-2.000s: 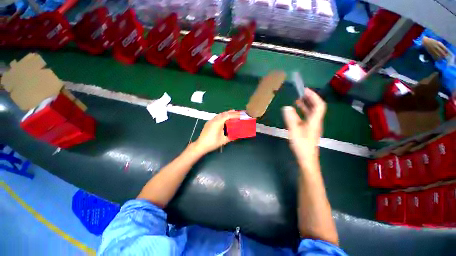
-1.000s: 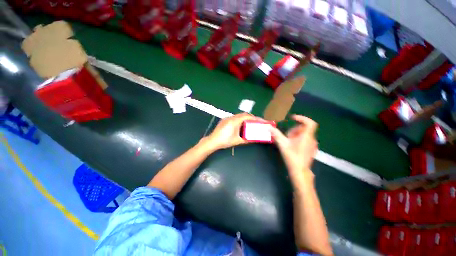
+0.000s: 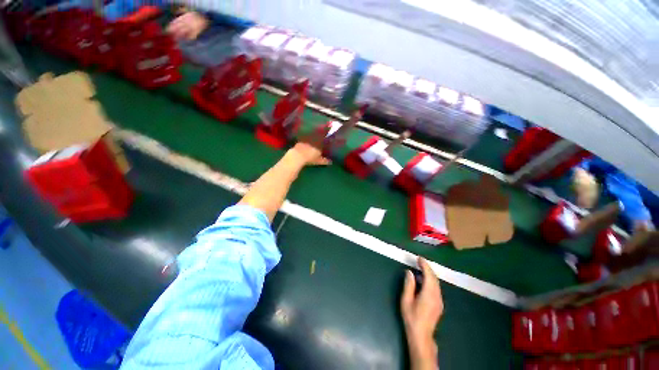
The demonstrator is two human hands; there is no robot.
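My left hand (image 3: 311, 152) is stretched out over the green belt, its fingers at a small open red box (image 3: 334, 134). The blurred fingertips do not show whether they grip it. My right hand (image 3: 423, 300) is over the dark bench, thumb and fingers apart, with nothing visible in it. An open red box (image 3: 431, 218) with white contents stands on the belt ahead of my right hand, its brown lid (image 3: 478, 214) folded out to the right. More open red boxes (image 3: 419, 170) stand beyond it.
Two red boxes (image 3: 81, 184) with a brown lid open are at left. A white paper piece (image 3: 374, 216) lies on the belt. Stacked red boxes (image 3: 578, 325) are at lower right. Clear trays (image 3: 423, 101) stand across the belt. Another person's hand (image 3: 584, 186) is at right. A white frame (image 3: 470, 54) hangs overhead.
The red box has left my hands; an open box now stands on the belt ahead of my right hand. My left hand has reached forward to the box row. My right hand has moved down and back.
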